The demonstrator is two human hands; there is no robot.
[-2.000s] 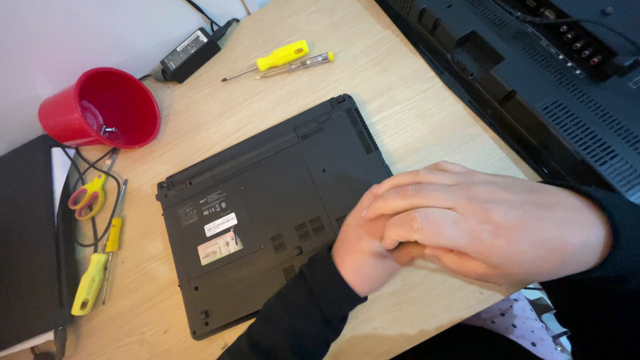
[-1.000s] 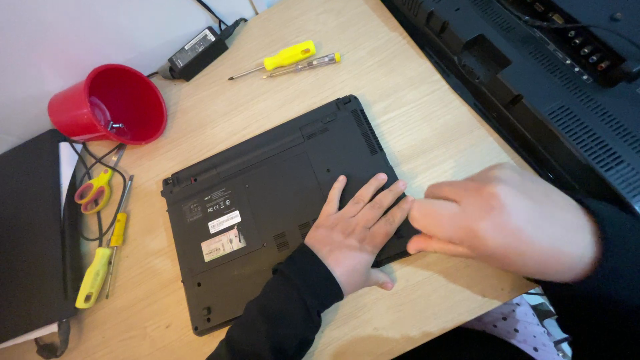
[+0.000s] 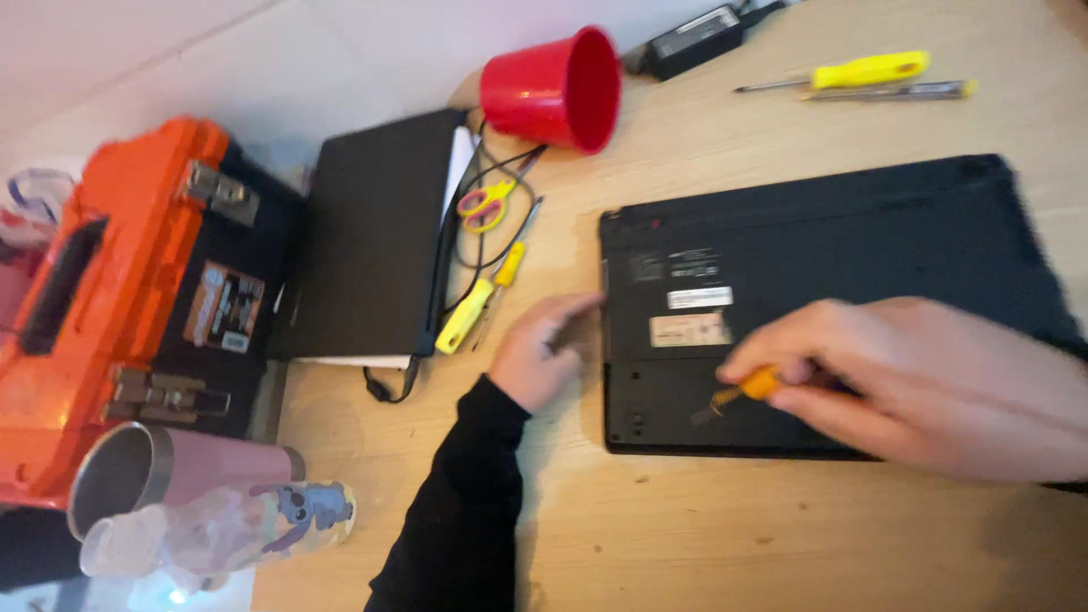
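A black laptop (image 3: 816, 246) lies upside down on the wooden table, its underside with labels facing up. Over its lower part, my right hand (image 3: 901, 382) grips a small screwdriver with an orange-yellow handle (image 3: 759, 382); the thin shaft points down and left and is blurred. My left hand (image 3: 544, 353) rests at the laptop's left edge, fingers apart, one fingertip at the edge, holding nothing. Beyond the laptop lie a yellow-handled screwdriver (image 3: 871, 70) and a clear-handled screwdriver (image 3: 901, 91), side by side.
Left of the laptop are scissors (image 3: 484, 206), more yellow-handled screwdrivers (image 3: 466, 316), cables and a second black laptop (image 3: 374, 238). A red cup (image 3: 548, 89) lies tipped near a power adapter (image 3: 695, 41). Farther left stand an orange toolbox (image 3: 127, 255), a pink tumbler (image 3: 217, 455) and a clear bottle (image 3: 221, 527).
The view has swung left. My left hand has moved off the laptop's underside to its left edge. My right hand has come over the laptop, and a small screwdriver now shows in it.
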